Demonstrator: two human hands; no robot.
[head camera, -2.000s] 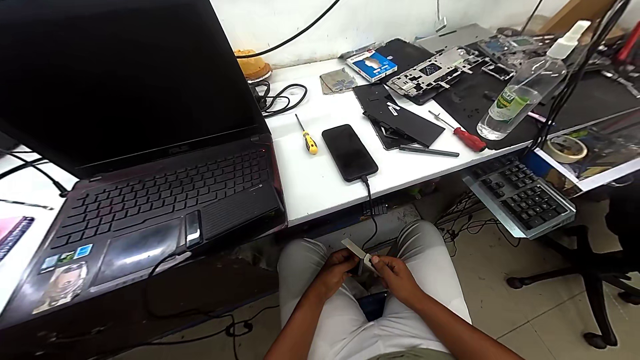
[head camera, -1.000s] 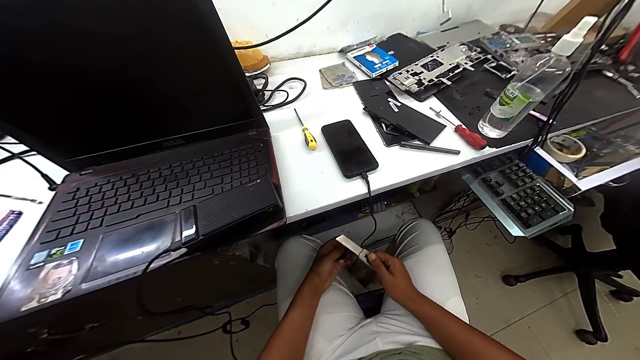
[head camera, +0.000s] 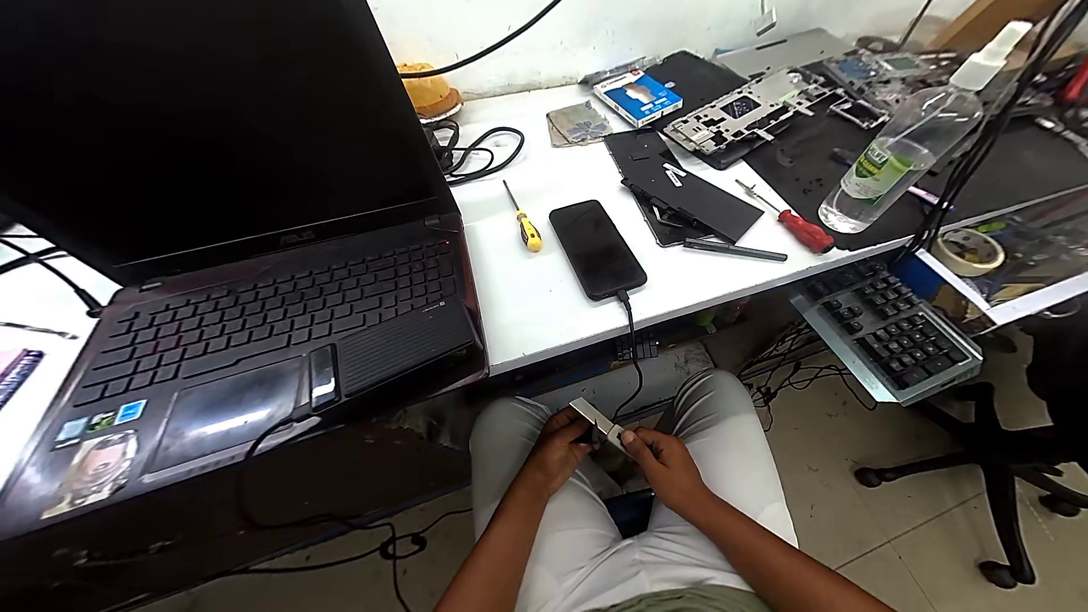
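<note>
Above my lap, both hands hold a small light-coloured flat piece (head camera: 597, 419), too small to identify. My left hand (head camera: 561, 446) has its fingers closed around the far end, and my right hand (head camera: 653, 455) grips the near end with the thumb on top. Beyond them on the white desk lies a black smartphone (head camera: 597, 249) with a cable (head camera: 631, 340) plugged into its lower end. A yellow-handled screwdriver (head camera: 527, 229) rests to the left of the phone, and a red-handled screwdriver (head camera: 803, 229) lies further right.
An ASUS laptop (head camera: 280, 314) stands open at left. At right are black panels (head camera: 697, 191), a metal laptop frame (head camera: 739, 110), a spray bottle (head camera: 892, 153) and a blue box (head camera: 637, 95). A keyboard (head camera: 892, 331) sits below the desk edge, near a roll of tape (head camera: 969, 251).
</note>
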